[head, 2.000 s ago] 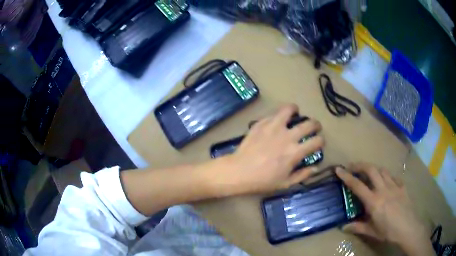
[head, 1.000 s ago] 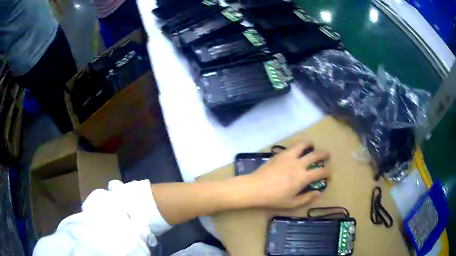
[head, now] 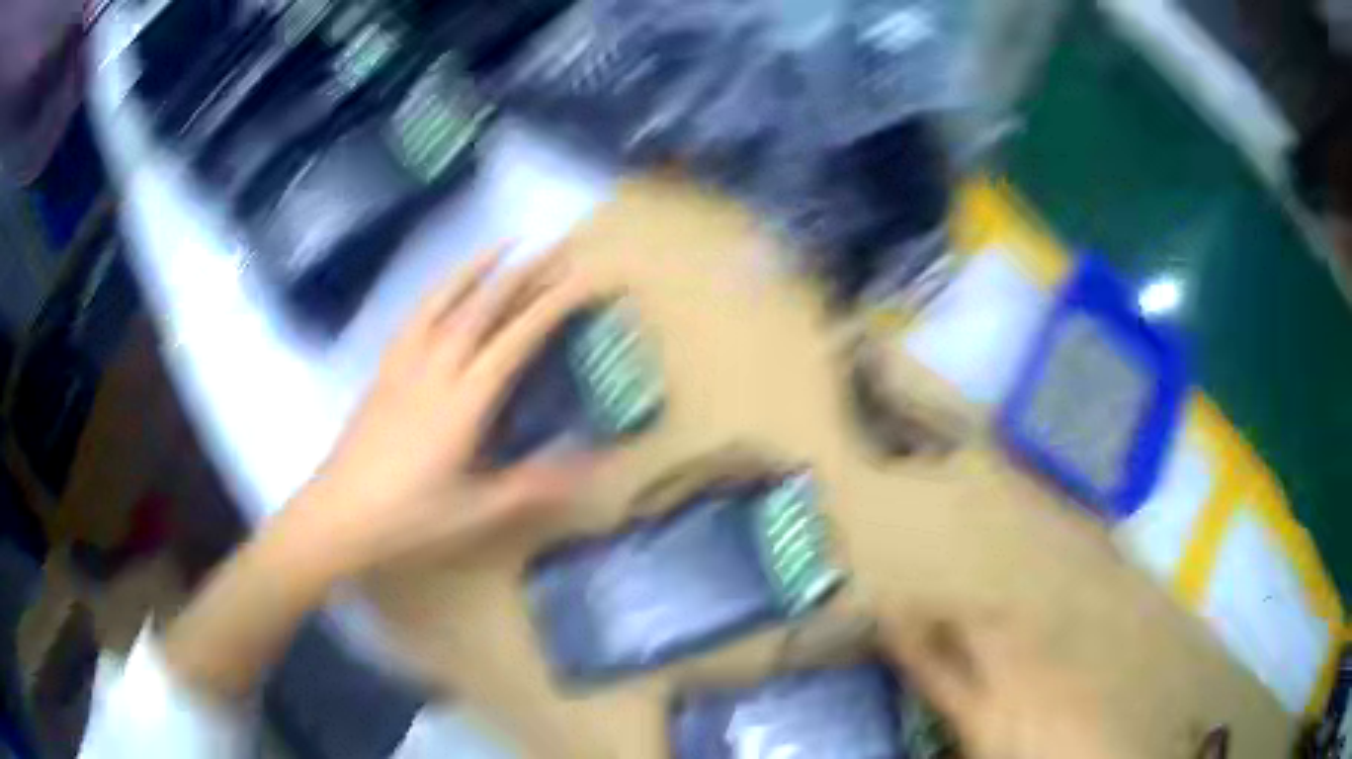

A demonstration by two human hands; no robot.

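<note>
A power bank body [head: 549,389] with a green circuit board end lies on the cardboard sheet [head: 727,312]. My left hand [head: 445,408] spans it, fingers along its upper edge and thumb along its lower edge. A second body [head: 660,586] lies below it, untouched, green board at its right end and a dark cable loop above. A third body [head: 793,719] is cut off by the bottom edge. My right hand [head: 993,675] is blurred at that body's right end; its fingers and grip are unclear.
More bodies [head: 319,215] stand in overlapping rows at upper left on the white bench. A crumpled clear bag with dark parts [head: 845,163] lies at the top. A loose black cable [head: 897,408] and a blue parts tray [head: 1097,398] are at right, near yellow tape [head: 1216,504].
The view has shifted. My right hand has come into view at lower right. Three bodies now show on the cardboard instead of two, and my left hand now spans the uppermost.
</note>
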